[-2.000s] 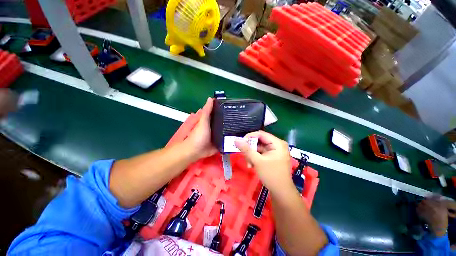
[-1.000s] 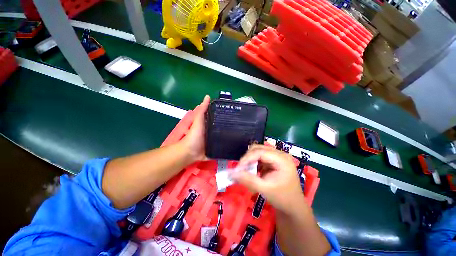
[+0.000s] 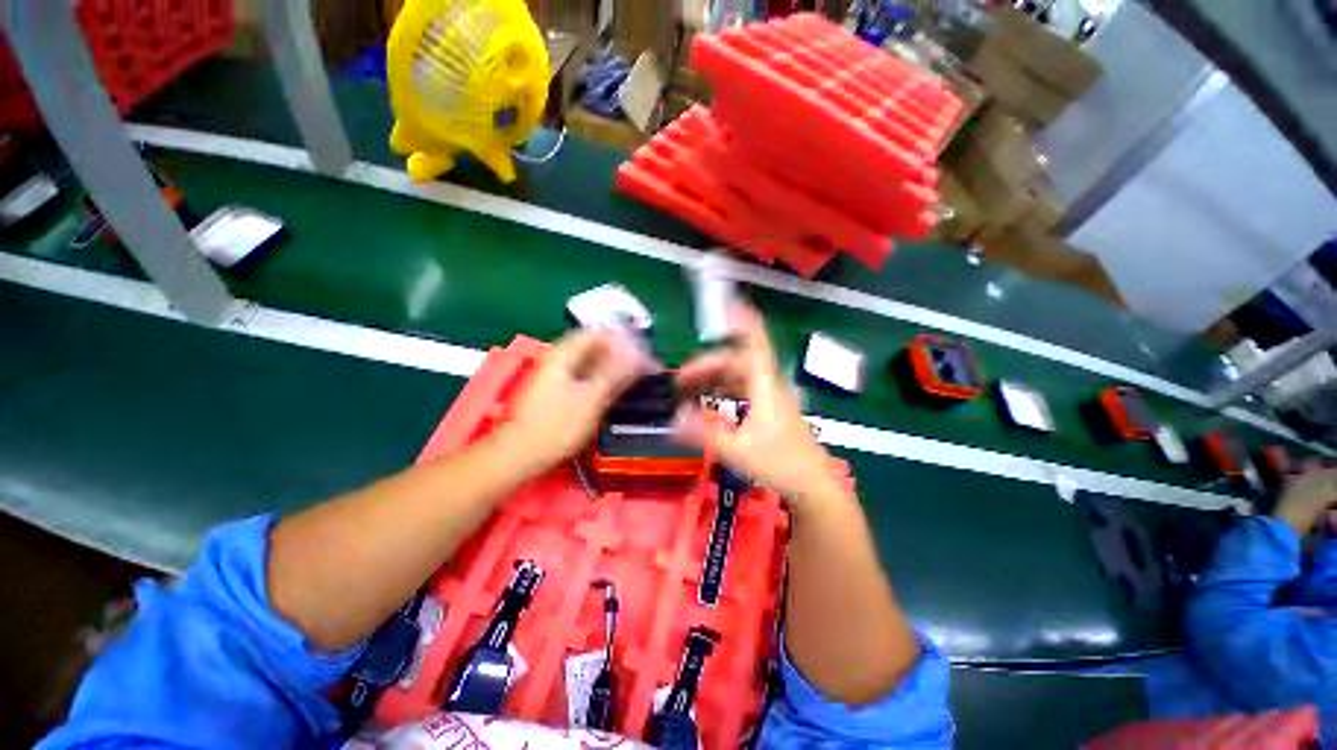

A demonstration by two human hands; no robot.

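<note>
An open gift box base (image 3: 645, 466), black with an orange-red rim, sits on the red-pink foam tray (image 3: 550, 506). My left hand (image 3: 572, 393) is at its upper left, fingertips blurred; what they hold is unclear. My right hand (image 3: 755, 418) is at its right, fingers partly spread and blurred. A blurred white slip (image 3: 714, 298) stands at its raised fingertips; whether it is gripped is unclear. A box lid (image 3: 609, 308) lies on the belt just beyond my left hand. Black watches (image 3: 491, 645) with white tags lie in the near tray pockets.
Lids (image 3: 834, 362) and orange-rimmed boxes (image 3: 943, 366) line the green belt. Grey posts (image 3: 125, 176) stand at left. A yellow fan (image 3: 466, 81) and stacked foam trays (image 3: 821, 132) are across the belt. Another worker's blue sleeve (image 3: 1268, 586) is at right.
The black box panel held up earlier is no longer raised; an open orange-rimmed base shows low between my hands. The white slip at my right hand is now higher. The view has shifted right.
</note>
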